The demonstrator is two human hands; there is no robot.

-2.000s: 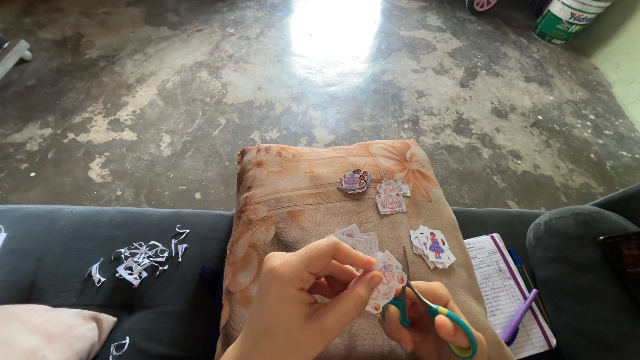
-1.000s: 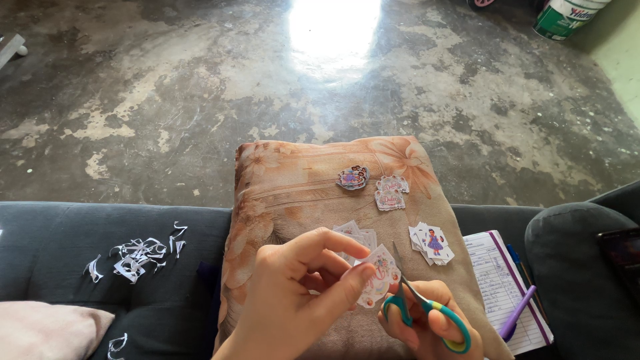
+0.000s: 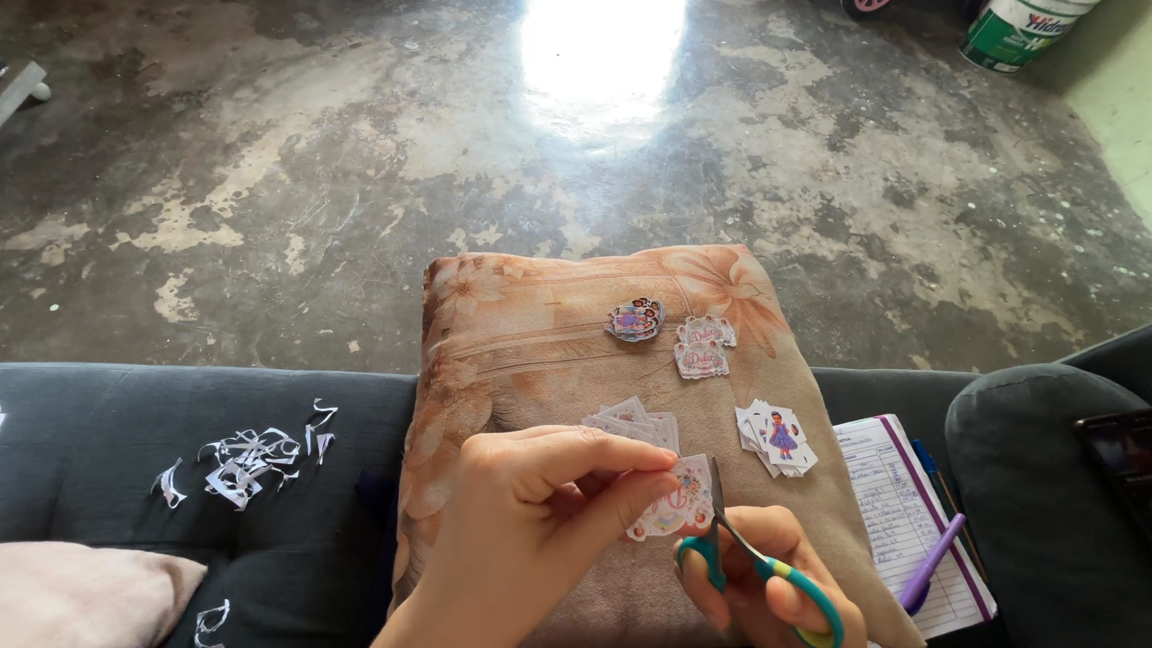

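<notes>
My left hand (image 3: 558,522) pinches a small printed paper cutout (image 3: 679,499) between thumb and fingertips. Teal-handled scissors (image 3: 810,594) sit in my right hand (image 3: 774,567), their blades parted at the cutout's right edge. Both hands are over a floral cushion (image 3: 540,360). Behind my left fingers lies a pile of white paper pieces (image 3: 634,421), partly hidden. To the right is a stack of square pieces printed with a doll-like figure in a purple dress (image 3: 781,439). Farther up the cushion lie a pile of trimmed figure cutouts (image 3: 635,319) and trimmed lettered cutouts (image 3: 705,346).
Curled paper scraps (image 3: 250,466) lie on the dark sofa (image 3: 315,558) at left, near a pale cushion (image 3: 90,589). At right are a written notebook (image 3: 900,513), a purple pen (image 3: 934,562) and part of a dark phone-like device (image 3: 1116,459). A plastic bucket (image 3: 1012,36) stands on the floor.
The cutout in my left hand has turned, and the scissors' blades have shifted along its right side. The piles on the cushion stay as they were.
</notes>
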